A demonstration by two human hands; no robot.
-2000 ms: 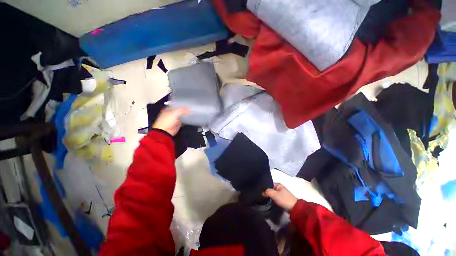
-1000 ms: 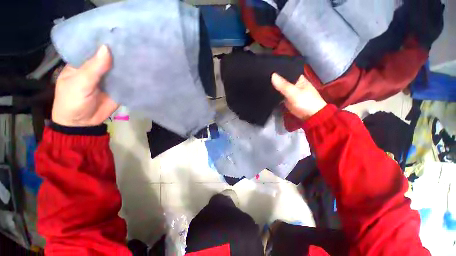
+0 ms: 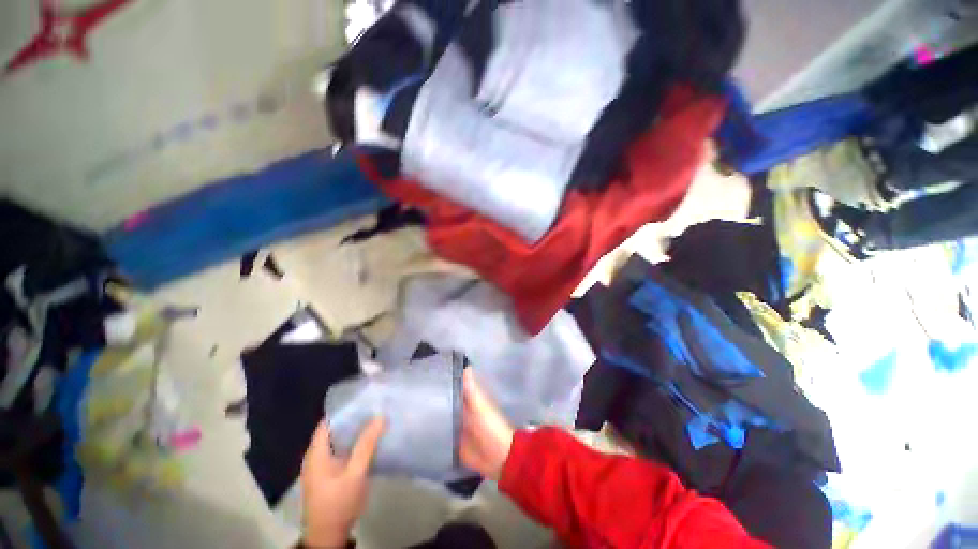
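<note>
A pale grey piece (image 3: 399, 416), folded or stacked, with a dark right edge, is held low in front of me. My left hand (image 3: 338, 477) grips its lower left part, thumb on top. My right hand (image 3: 483, 427) is against its right edge; its fingers are partly hidden. A black cut piece (image 3: 295, 402) lies on the floor to the left. More pale grey pieces (image 3: 525, 349) lie on the floor just beyond my hands.
A red cloth (image 3: 515, 263) with a pale grey bundle (image 3: 483, 161) stands ahead. A blue and black pile (image 3: 697, 365) is at the right. Yellow patterned scraps (image 3: 129, 407) lie at the left. A blue cabinet base (image 3: 247, 214) runs along the back left.
The pale grey piece has moved down from the upper left and is now between both hands. The black piece has left my right hand; a black piece now lies at the left. The view has shifted.
</note>
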